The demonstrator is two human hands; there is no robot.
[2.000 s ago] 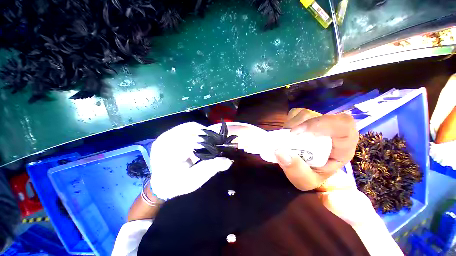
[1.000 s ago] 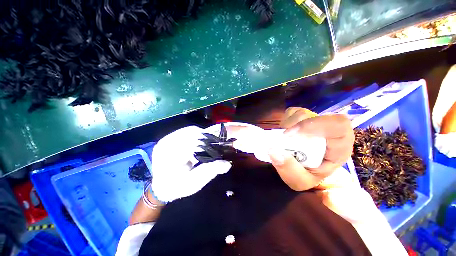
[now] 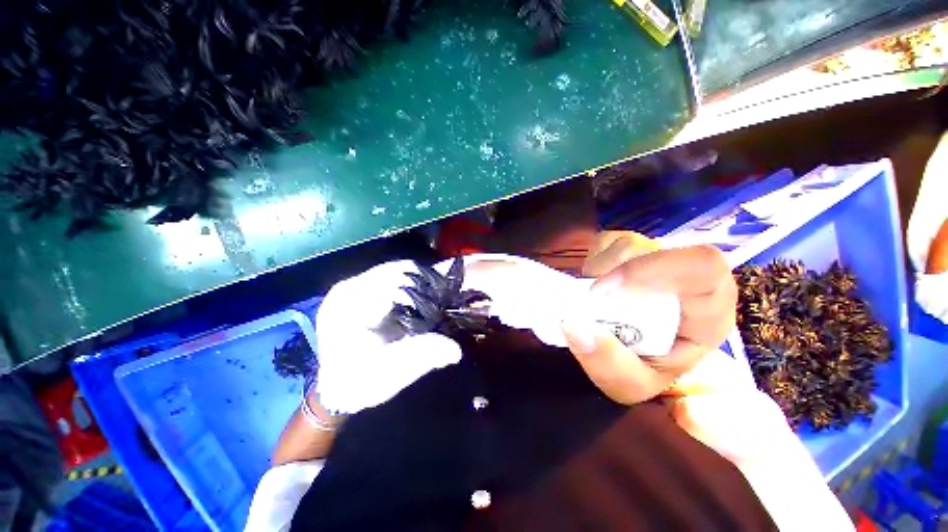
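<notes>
My left hand (image 3: 364, 338), in a white knit glove, holds a black spiky flower head (image 3: 439, 298) over my lap, its pointed leaves spread up and to the right. My right hand (image 3: 665, 312) is bare and grips a white squeeze bottle (image 3: 630, 320) with a dark oval mark, lying nearly level. The bottle's nozzle points left, close to the leaves. Whether the tip touches them cannot be told in the glare.
A large heap of black pieces (image 3: 156, 94) lies on the green bench (image 3: 437, 135). The right blue crate (image 3: 896, 270) holds brown-black pieces with golden tips. The left blue crate (image 3: 198, 416) holds a few black pieces. Another person's arm (image 3: 930, 229) shows at the right edge.
The spiky head has turned in my gloved fingers, and its leaves now fan upward more. The bottle has shifted slightly left since the earliest frame and stays beside the head.
</notes>
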